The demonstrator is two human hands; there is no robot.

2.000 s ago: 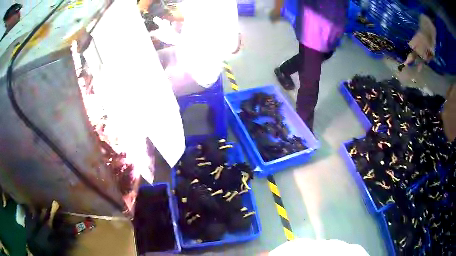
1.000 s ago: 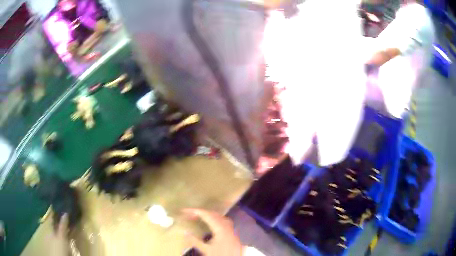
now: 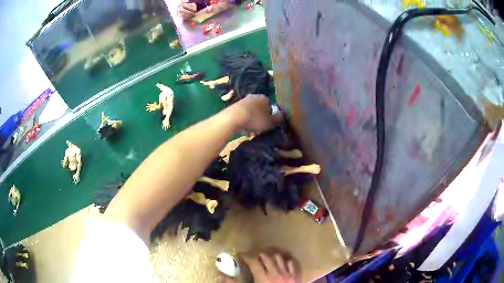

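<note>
My left hand [image 3: 255, 113], bare, reaches across the belt's near edge to black shaggy figures by the metal panel. A small white object [image 3: 277, 112] shows at its fingers; whether they grip it is hidden. One black figure with pale limbs [image 3: 257, 171] lies below this hand, another [image 3: 190, 213] lies partly beyond my forearm, and a third [image 3: 246, 74] is above it on the belt. My right hand [image 3: 271, 268], bare and cut off by the bottom edge, has its fingers beside a white glue bottle [image 3: 227, 265]; a firm hold cannot be told.
Bare pale figures [image 3: 164, 105] are spaced along the green belt [image 3: 132, 121]. A stained grey panel [image 3: 331, 105] with a black cable [image 3: 380, 110] stands at right. A red-and-white item [image 3: 313, 210] lies on the tan bench [image 3: 182, 260]. Another person's hands [image 3: 204, 11] show beyond the belt.
The view has swung left from the floor crates to the bench and belt. My left forearm now extends to the figures. My right hand is now beside the bottle; they were apart one second ago.
</note>
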